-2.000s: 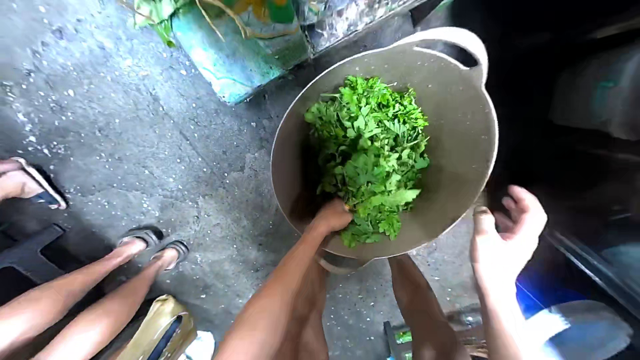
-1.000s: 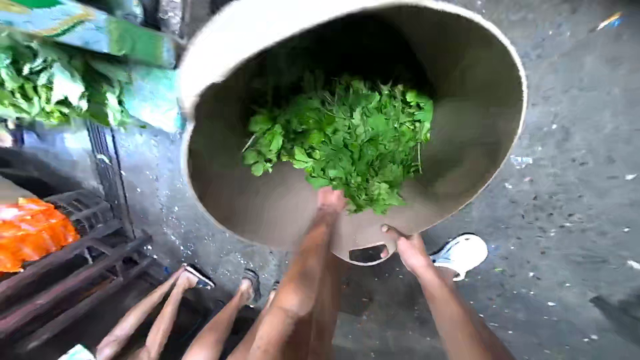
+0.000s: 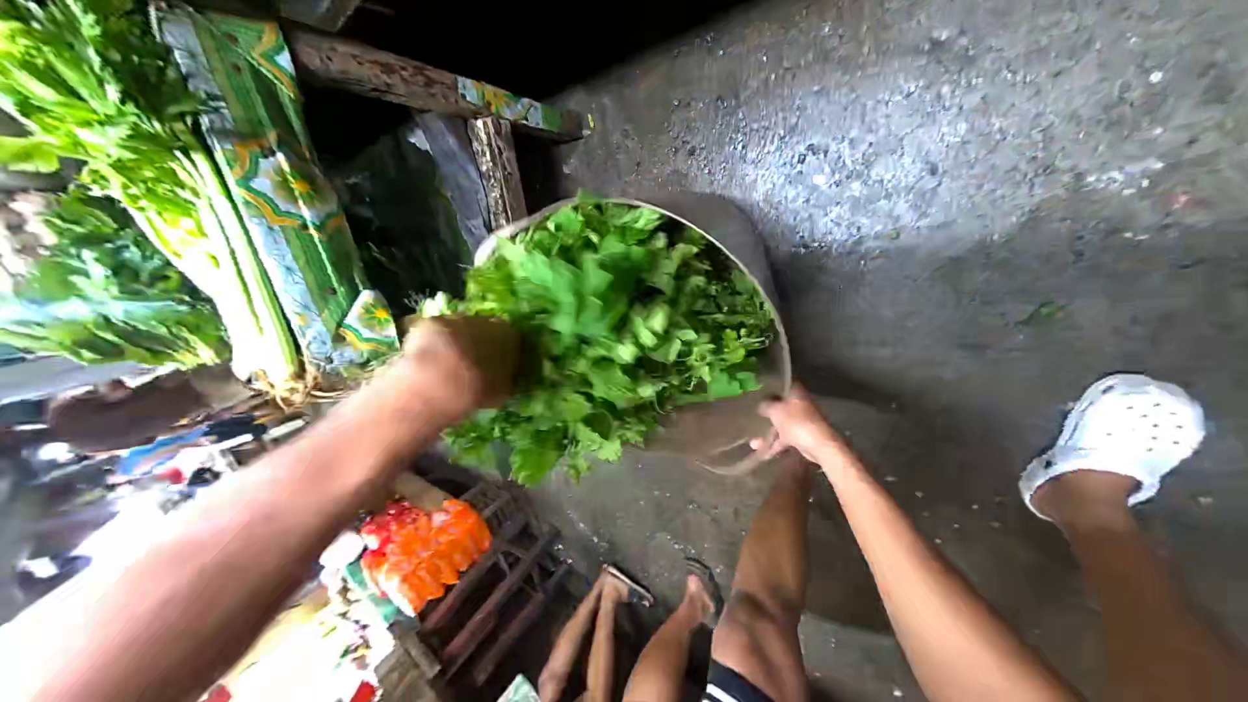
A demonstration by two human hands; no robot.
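My left hand (image 3: 478,361) is closed around a bunch of leafy green herbs (image 3: 575,302), which it holds at the left side of the basket's mouth; the fingers are partly hidden and blurred. More greens (image 3: 717,341) lie inside the deep grey-beige basket (image 3: 702,429). My right hand (image 3: 799,424) grips the basket's rim near its lower handle, at the lower right of the opening. The basket is tilted on the wet floor.
Celery stalks (image 3: 244,263) and other greens lie on a stall at left, edged with patterned oilcloth (image 3: 292,195). Wooden posts (image 3: 497,171) stand behind the basket. Orange produce (image 3: 429,551) sits by a slatted crate (image 3: 497,595). Another person's feet (image 3: 624,585) are below. A white clog (image 3: 1121,439) is at right.
My left hand has lifted a bunch of greens from inside the basket to its left edge. My right hand, off the basket two seconds ago, now grips the rim. The view has swung strongly.
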